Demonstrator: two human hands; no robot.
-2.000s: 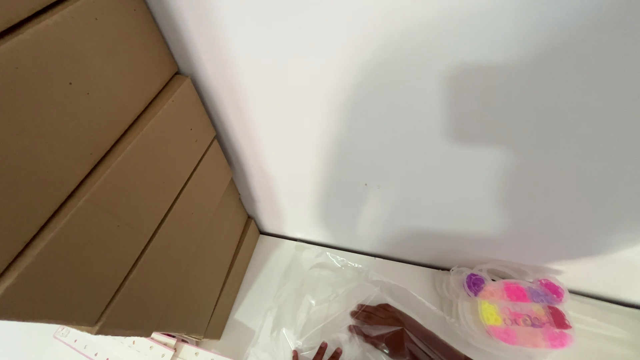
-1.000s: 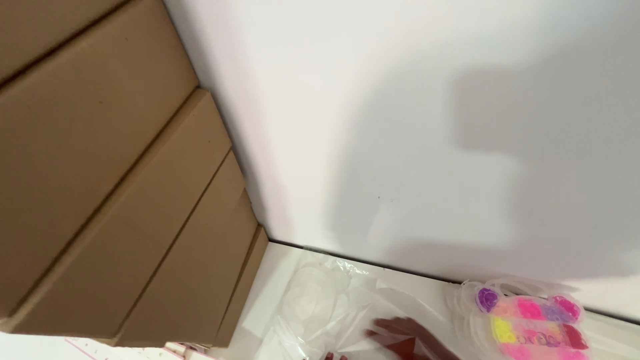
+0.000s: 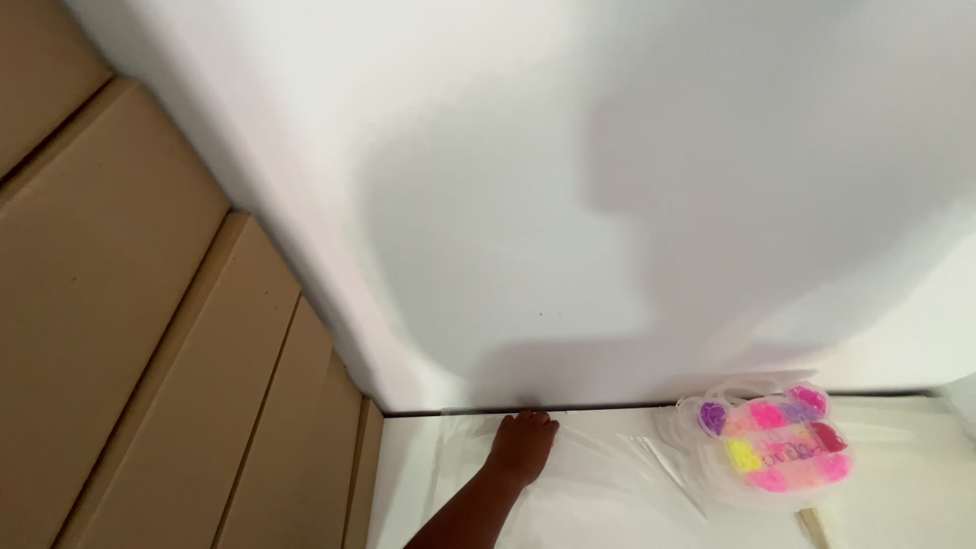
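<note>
My left hand (image 3: pixel 524 448) reaches up from the bottom of the view, its fingers curled at the far edge of a clear plastic sheet or bag (image 3: pixel 602 480). The fingertips are hidden. The plastic lies spread over the white surface, close to the wall. To the right, against the wall, sits a clear bear-shaped plastic case (image 3: pixel 770 438) with pink, purple, yellow and red compartments and writing on its front; more clear cases seem to lie under it. My right hand is out of view.
Brown cardboard boxes (image 3: pixel 175 381) stand stacked along the left side. A white wall (image 3: pixel 488 229) with a large shadow rises behind the white surface (image 3: pixel 393 473). A pale, flat item (image 3: pixel 900 465) lies at the right, beside a narrow tan strip (image 3: pixel 814 526).
My left hand has moved farther up, to the plastic's far edge. My right hand, over the plastic earlier, has left the view. The plastic looks flatter than before.
</note>
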